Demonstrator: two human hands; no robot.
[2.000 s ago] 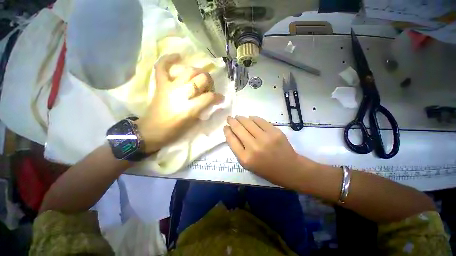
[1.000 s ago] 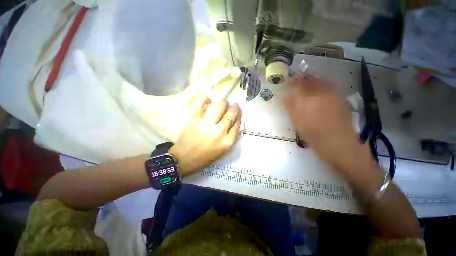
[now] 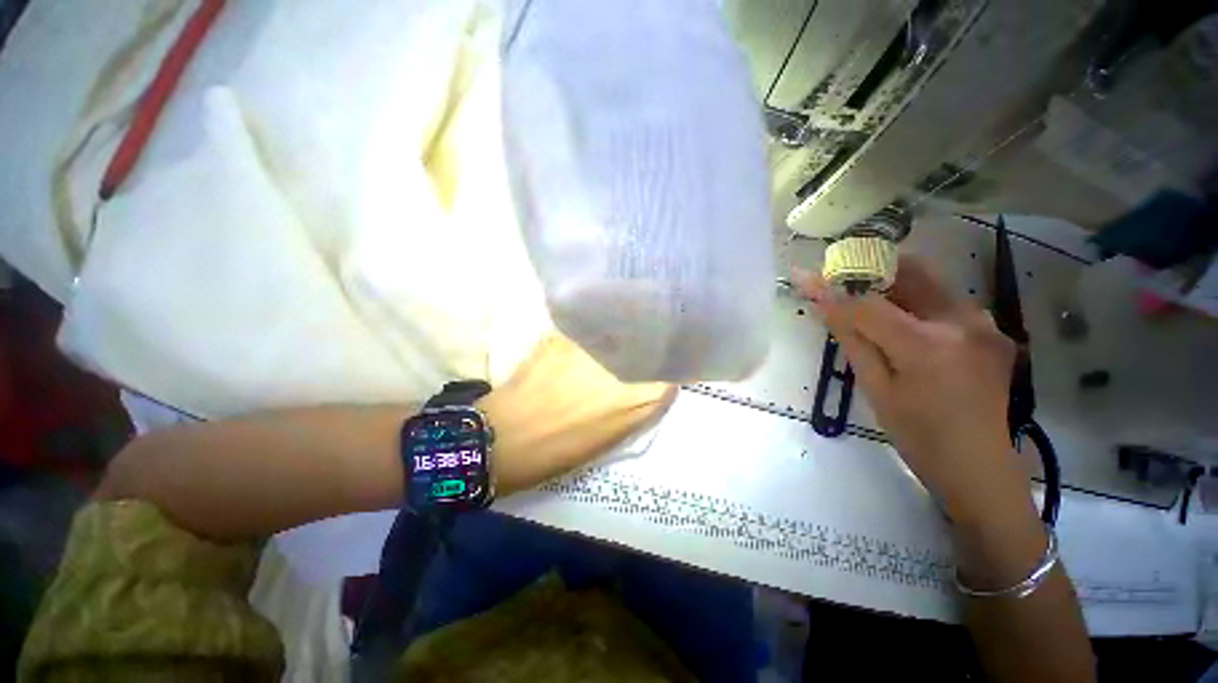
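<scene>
Cream fabric point(image 3: 267, 267) covers the table's left side. My left hand point(image 3: 568, 411), with a watch at the wrist, lies at the fabric's right edge. A blurred whitish-grey rounded shape point(image 3: 648, 200) covers its upper part, so its grip is hidden. My right hand point(image 3: 928, 367), with a bangle, is beside and just below the cream ribbed knob point(image 3: 859, 264) on the machine head point(image 3: 922, 94). Its fingertips point left, toward the needle area; whether they hold anything cannot be told. The needle and presser foot are hidden.
Thread snips point(image 3: 834, 390) lie left of my right hand. Black shears point(image 3: 1012, 320) lie behind and right of it, partly covered. A red strip point(image 3: 160, 100) lies on the cloth at upper left. A printed ruler scale point(image 3: 748, 520) runs along the front edge. A small dark attachment point(image 3: 1159, 467) is far right.
The view has shifted, and the grey shape now covers the needle area and part of my left hand. My right hand has moved off the fabric edge to the right, up by the knob.
</scene>
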